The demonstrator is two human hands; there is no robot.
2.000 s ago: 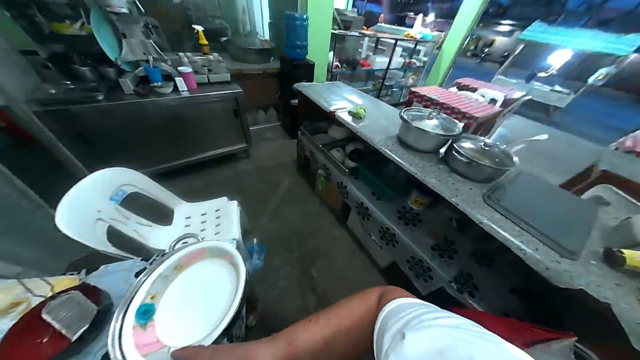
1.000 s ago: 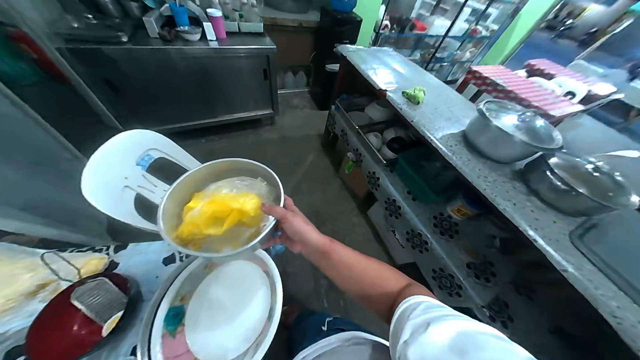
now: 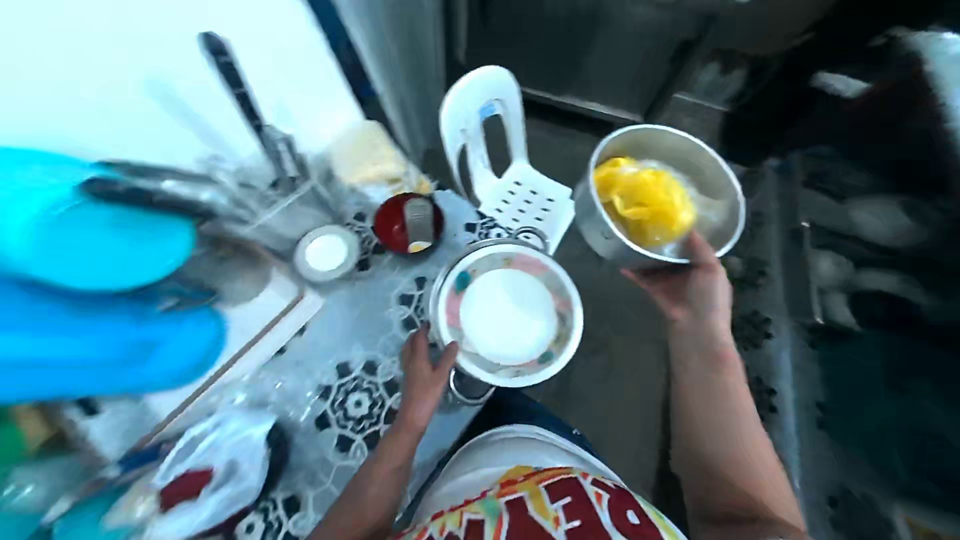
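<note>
My right hand [image 3: 690, 289] grips the rim of a deep metal pot [image 3: 600, 225], held over the floor beside the table. Inside the pot lies a yellow plastic bag [image 3: 649, 206] with some clear plastic. My left hand [image 3: 427, 367] touches the left edge of a white plate with a floral rim [image 3: 510, 315], fingers spread. The plate rests on top of a metal pot with ring handles [image 3: 471, 388], at the table's edge. A red bowl [image 3: 390, 225] with a metal utensil in it stands behind.
A patterned cloth covers the table [image 3: 352, 405]. At the left are a utensil holder [image 3: 292, 202], blurred blue plastic items [image 3: 97, 330], a round white-topped container [image 3: 327, 253] and a white plastic bag [image 3: 225, 457]. A white plastic chair [image 3: 525, 195] stands beyond the plate. Shelving with dishes is at the right.
My right hand has moved the pot with the yellow bag away from above the plate, out to the right. My left hand has come into view at the plate. The view has swung left and down.
</note>
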